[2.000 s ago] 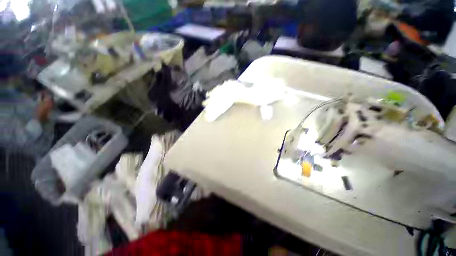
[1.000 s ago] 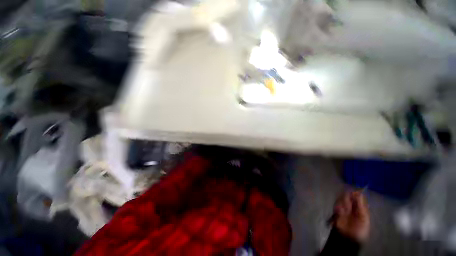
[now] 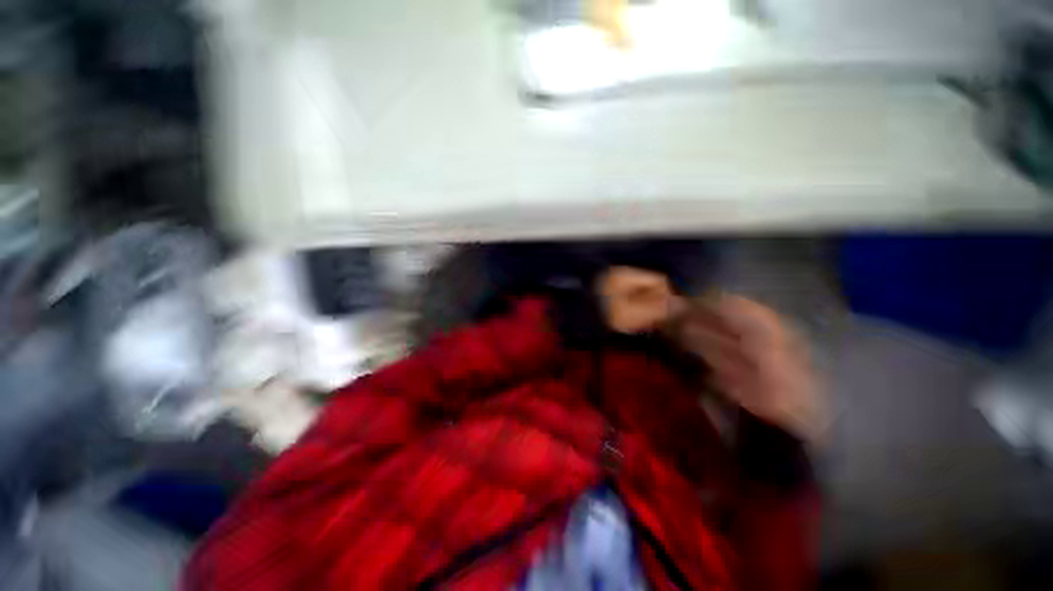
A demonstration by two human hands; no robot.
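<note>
My right hand (image 3: 756,356) is blurred, just below the table's front edge and in front of my red quilted jacket. Its fingers point left, towards my other hand. My left hand (image 3: 635,300) shows only in part at the end of the red sleeve, near my lap. The two hands are close together; blur hides whether they touch or hold anything. The pale sewing table (image 3: 462,150) lies above them in the view. The orange-yellow edge guide (image 3: 610,21) shows in bright light at the top edge.
Cream cloth bundles (image 3: 271,410) hang low at left, beside a small black thing (image 3: 343,281). A grey-white heap (image 3: 156,352) is further left. Dark green handles (image 3: 1031,116) lie at the table's right end. A blue thing (image 3: 935,283) is below the table at right.
The view has tilted down, so the table sits higher in the picture. My right hand has moved up and left towards my lap. My left hand has come into view.
</note>
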